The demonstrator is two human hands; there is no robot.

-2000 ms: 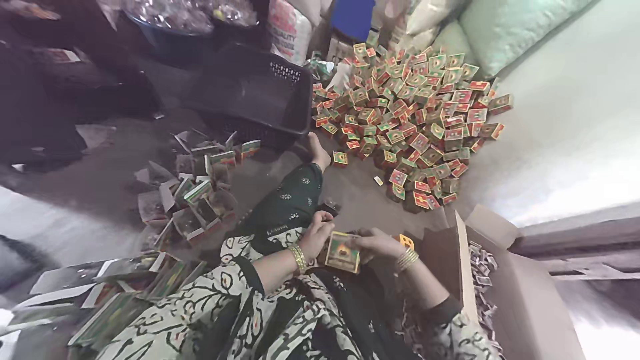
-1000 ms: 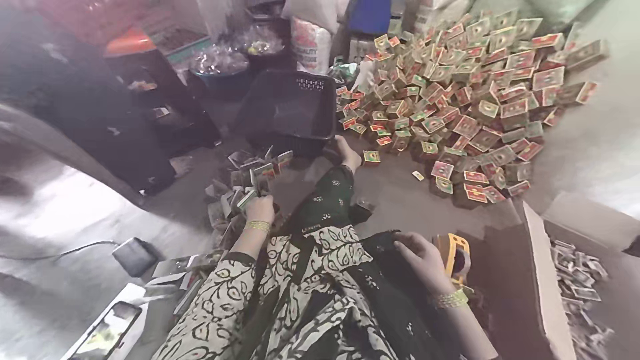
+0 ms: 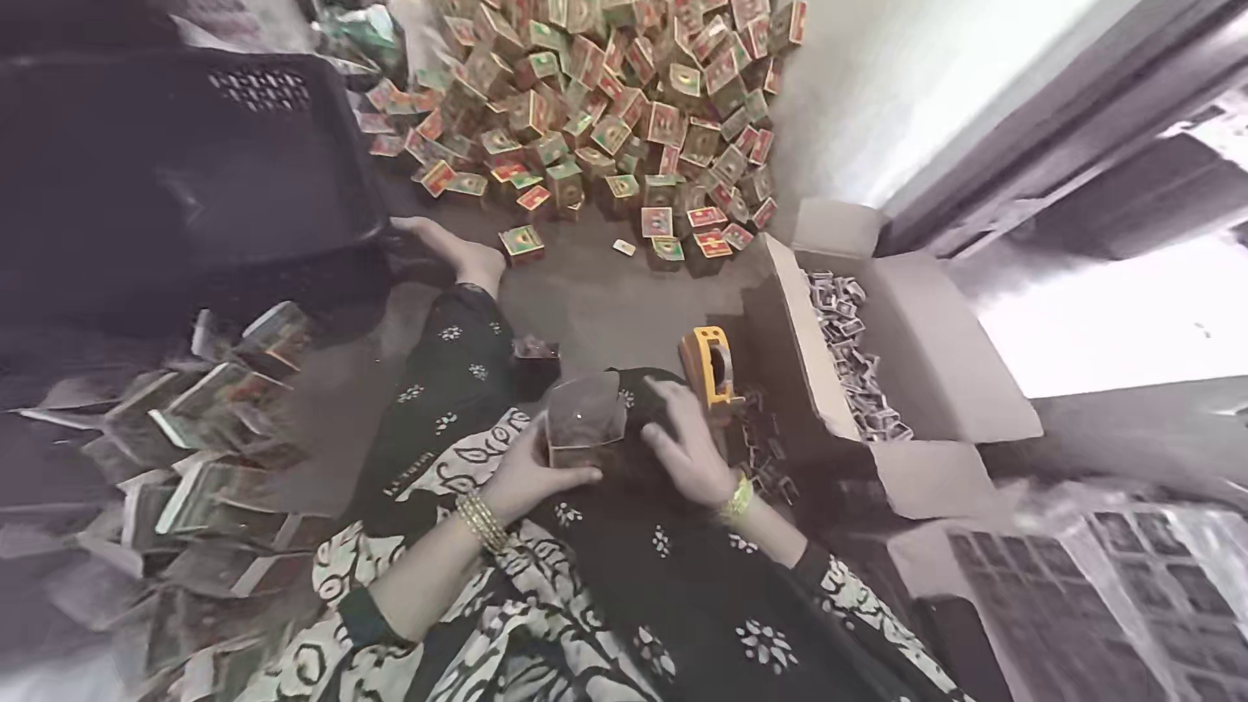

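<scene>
In the head view my left hand (image 3: 534, 468) grips a small open box (image 3: 585, 414) above my lap, its fingers behind and its thumb at the near side. The box's inside looks dark and blurred. My right hand (image 3: 687, 444) is a little to the right of the box with thumb and fingers apart, holding nothing. A yellow tape dispenser (image 3: 709, 366) stands on the floor just beyond my right hand. A small dark container (image 3: 536, 363) with something in it sits beside my leg, beyond the held box.
A big pile of small red and green boxes (image 3: 609, 132) covers the floor ahead. A dark plastic crate (image 3: 366, 156) stands at the upper left, with open boxes (image 3: 210, 405) below it. An open carton (image 3: 804, 361) of small pieces (image 3: 848, 351) is at the right, with packed trays (image 3: 1063, 585) nearer.
My left hand has come back from the open boxes at the left and now holds a box over my lap. The box with a printed face seen two seconds ago is gone from my hands. The view has shifted.
</scene>
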